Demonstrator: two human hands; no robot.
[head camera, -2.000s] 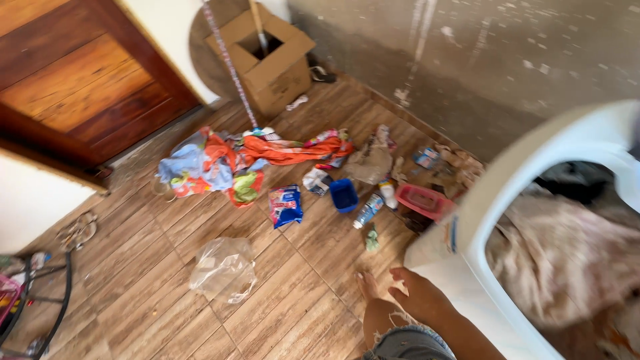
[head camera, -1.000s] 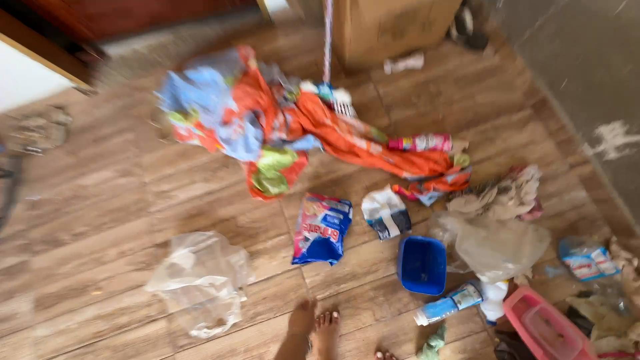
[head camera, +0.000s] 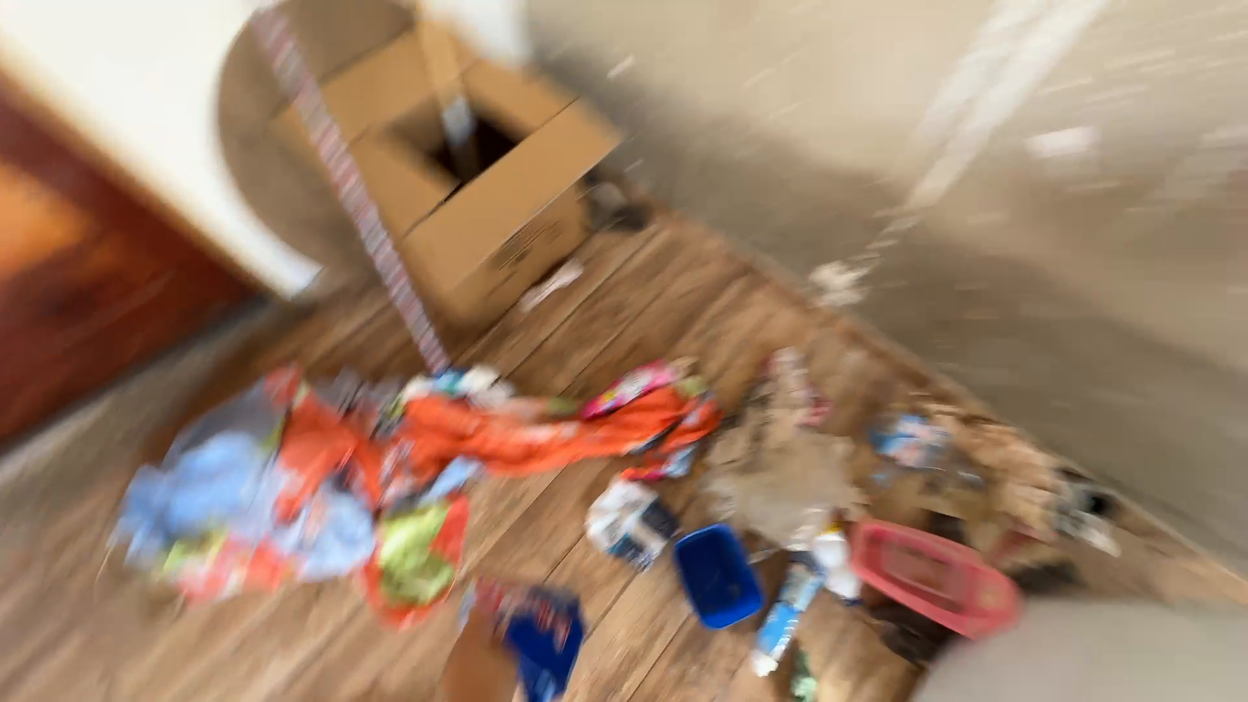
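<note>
The view is badly blurred. At the bottom edge a bare limb, perhaps my left hand (head camera: 480, 658), overlaps the left side of a blue and red plastic packet (head camera: 544, 639). Whether it is a hand or a foot, and whether it touches the packet, I cannot tell. My right hand is out of sight. Right of the packet lie a crumpled white and dark wrapper (head camera: 631, 522), a blue plastic container (head camera: 719, 577) and a blue and white tube or bottle (head camera: 783, 619). A pink plastic tray (head camera: 934, 577) is further right. Orange, blue and green cloth or plastic (head camera: 390, 458) spreads to the left.
An open cardboard box (head camera: 497, 244) with a pole in it stands by the wall. A patterned stick (head camera: 356, 200) leans beside it. Crumpled brown paper or plastic (head camera: 780, 478) lies along the right wall. A pale rounded surface (head camera: 1092, 653) fills the lower right corner.
The view has swung up toward the box and wall. Two seconds ago a hand showed beside a leg at the bottom; now a limb overlaps the packet, which was uncovered in both earlier frames.
</note>
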